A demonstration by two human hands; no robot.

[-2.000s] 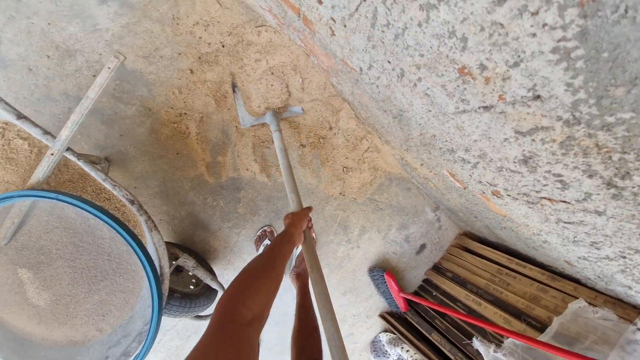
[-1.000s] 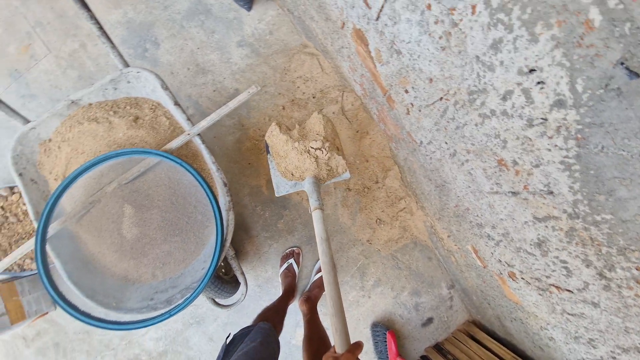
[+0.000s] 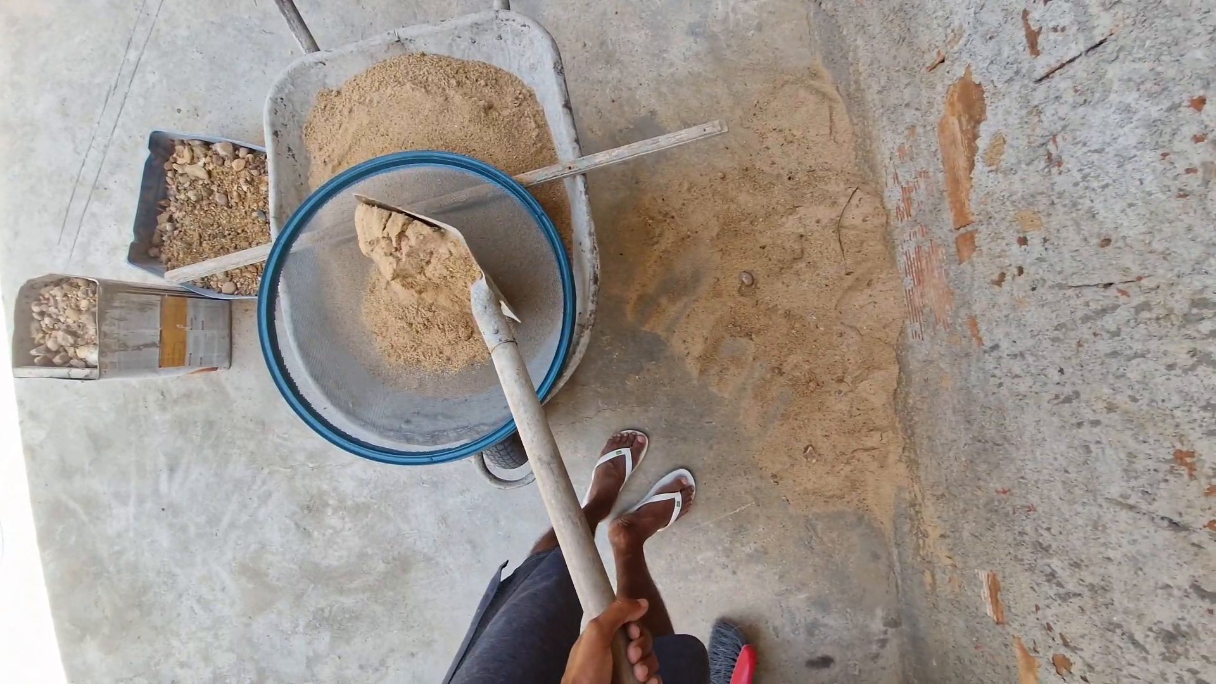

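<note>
My left hand point(image 3: 608, 646) grips the wooden handle point(image 3: 551, 456) of a shovel at the bottom edge of the view; my right hand is out of view. The metal shovel blade point(image 3: 480, 271) is tilted over a round sieve with a blue rim point(image 3: 560, 285), clumped damp sand point(image 3: 413, 249) on it. Below the blade, a heap of sand point(image 3: 418, 328) lies on the sieve mesh. The sieve rests over a wheelbarrow point(image 3: 570, 104) that holds more sand point(image 3: 427, 104). A long wooden strip point(image 3: 646, 152) runs across the wheelbarrow, partly under the sieve.
Sand point(image 3: 760, 285) is spread on the concrete floor beside a rough wall point(image 3: 1064, 285). Left of the wheelbarrow are a tray of gravel point(image 3: 214, 199) and a rectangular can of stones point(image 3: 161, 328). A red-handled brush point(image 3: 730, 654) lies near my sandalled feet point(image 3: 655, 503).
The loaded shovel has moved left from over the floor sand to over the sieve. Sand now heaps on the mesh below the blade. The view has shifted left.
</note>
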